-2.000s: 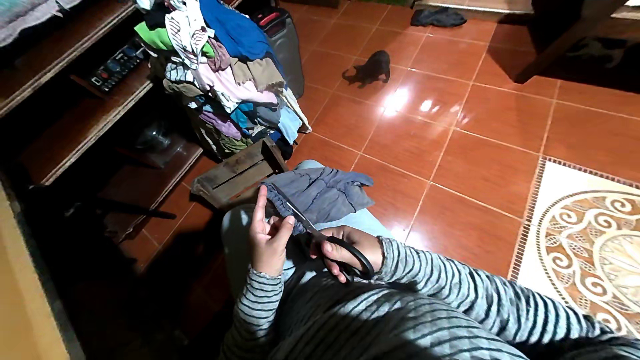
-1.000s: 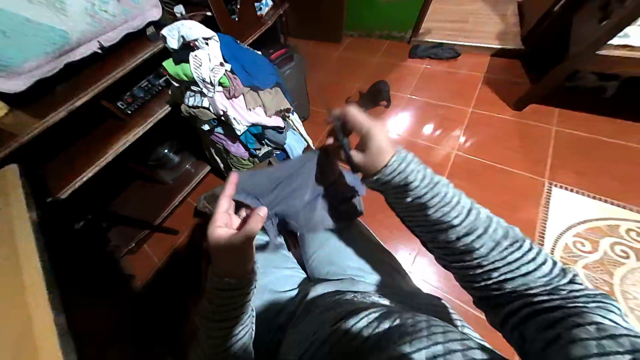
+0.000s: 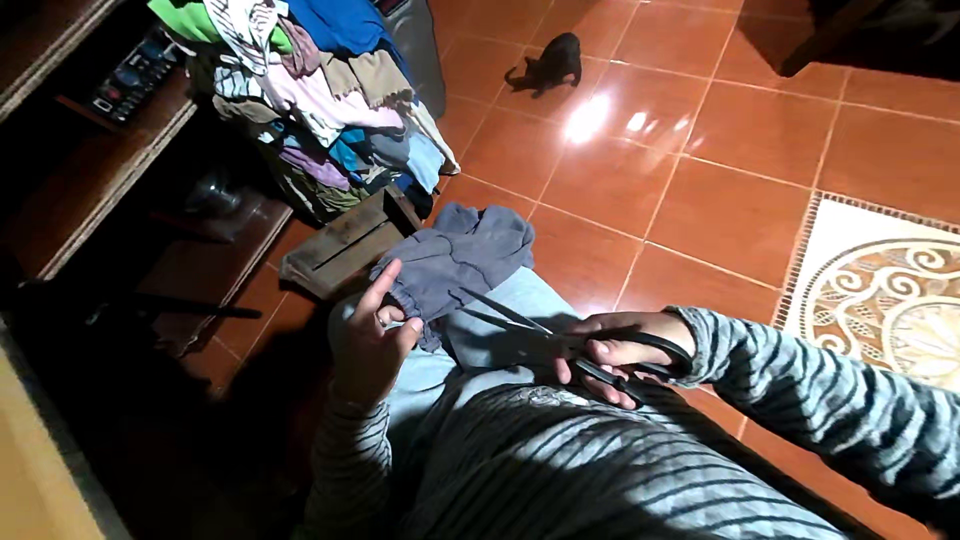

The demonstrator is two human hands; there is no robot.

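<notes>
A grey-blue cloth garment (image 3: pixel 472 251) with a gathered edge lies across my knees. At its left edge is my left hand (image 3: pixel 375 330), index finger raised and thumb apart; the other fingers are curled by the gathered edge, and whether they pinch it is hard to tell. My right hand (image 3: pixel 630 349) holds black-handled scissors (image 3: pixel 517 319) over my light blue trousers. Their blades are parted and point left, with the tips at the garment's lower edge.
A tall pile of folded clothes (image 3: pixel 322 105) stands ahead on the left, with a wooden crate-like piece (image 3: pixel 345 251) below it. Dark wooden shelves (image 3: pixel 150 150) run along the left. A small dark cat (image 3: pixel 555 64) is on the tiled floor (image 3: pixel 720 202). A patterned mat or tile inlay (image 3: pixel 892 300) lies at right.
My right hand with the scissors has come down and back from above the garment since one second ago. The garment, held stretched then, now rests on my knees.
</notes>
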